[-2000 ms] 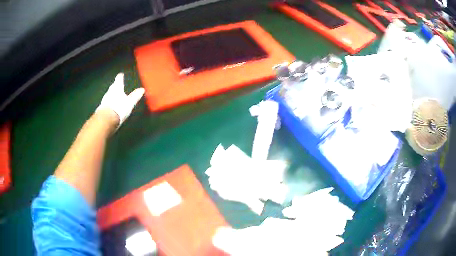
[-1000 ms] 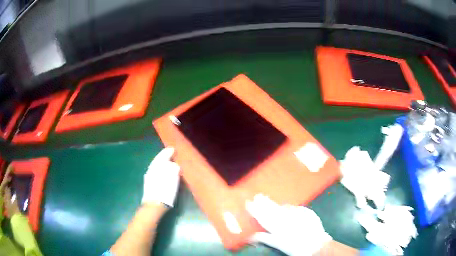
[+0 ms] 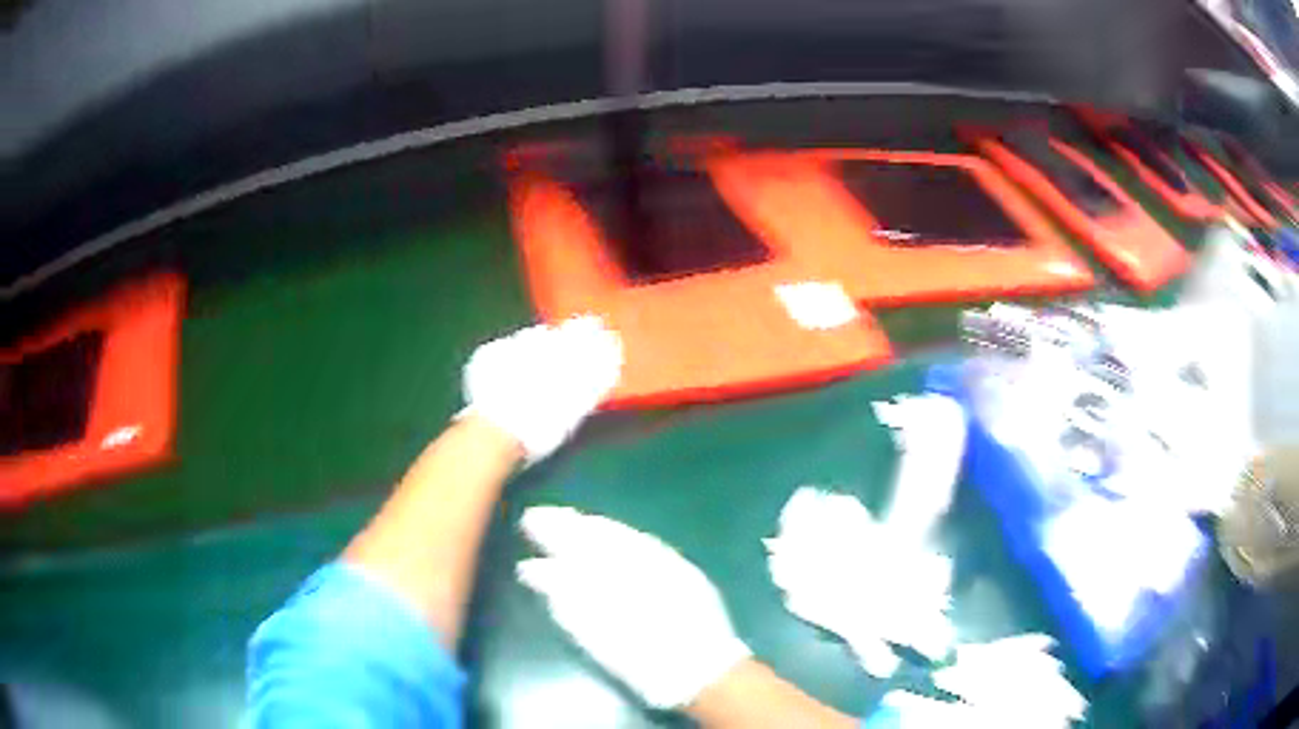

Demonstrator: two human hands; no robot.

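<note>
An orange-red foam pad (image 3: 712,342) lies on the dark green belt with a glossy black screen unit (image 3: 681,225) on its far part and a white slip (image 3: 818,305) near its right side. My left hand (image 3: 546,382), in a white glove, is at the pad's near left corner with its fingers on the edge; blur hides the exact grip. My right hand (image 3: 634,605), also gloved, is over the green bench nearer me, empty, fingers extended and off the pad.
Another pad with a screen unit (image 3: 933,202) adjoins this pad on the right; more follow beyond. One pad (image 3: 136,385) is at far left. White crumpled wipes (image 3: 862,577) lie right of my right hand, beside a blue tray (image 3: 1033,548) of bottles. A round fan (image 3: 1265,516) is at the right edge.
The pad with its screen unit has gone from the bench in front of me onto the belt. My left hand has moved with it; my right hand has come off the pad. The view has swung right.
</note>
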